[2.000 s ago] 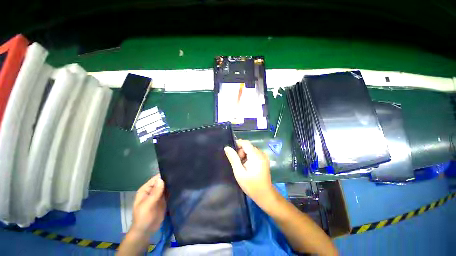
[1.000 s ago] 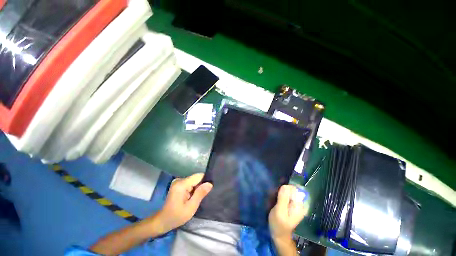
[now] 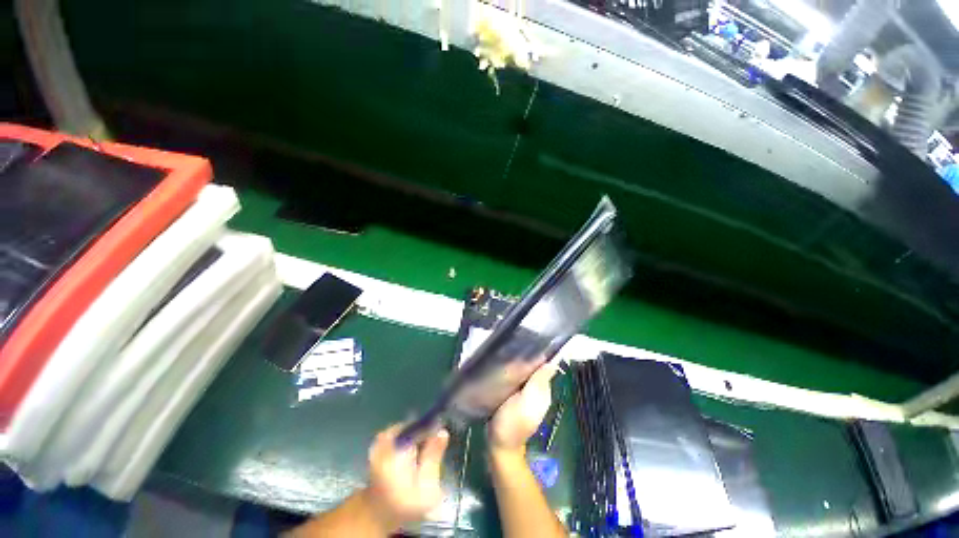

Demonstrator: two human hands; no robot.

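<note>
A tablet [image 3: 542,321] is tilted nearly edge-on above the bench, its shiny face turned to the right and partly blurred. My left hand [image 3: 408,473] is closed on its lower left end, thumb and fingers pinching the edge. My right hand [image 3: 517,415] holds its lower right side. Behind it an open tablet [image 3: 481,306] lies across the white rail, mostly hidden by the held tablet. A blue triangular pick [image 3: 544,470] and a thin dark stick [image 3: 553,422] lie to the right of my right hand.
White foam trays [image 3: 158,347] and an orange-red tray [image 3: 110,284] stand at the left. A black phone-like slab [image 3: 315,315] and a label sheet [image 3: 329,370] lie left of centre. Dark slabs [image 3: 662,441] lean at the right. The green belt [image 3: 410,263] runs behind the white rail [image 3: 405,305].
The tablet has swung from face-up to nearly edge-on and its far end is raised. Both hands still hold it. The view has tilted up, showing the far side of the line.
</note>
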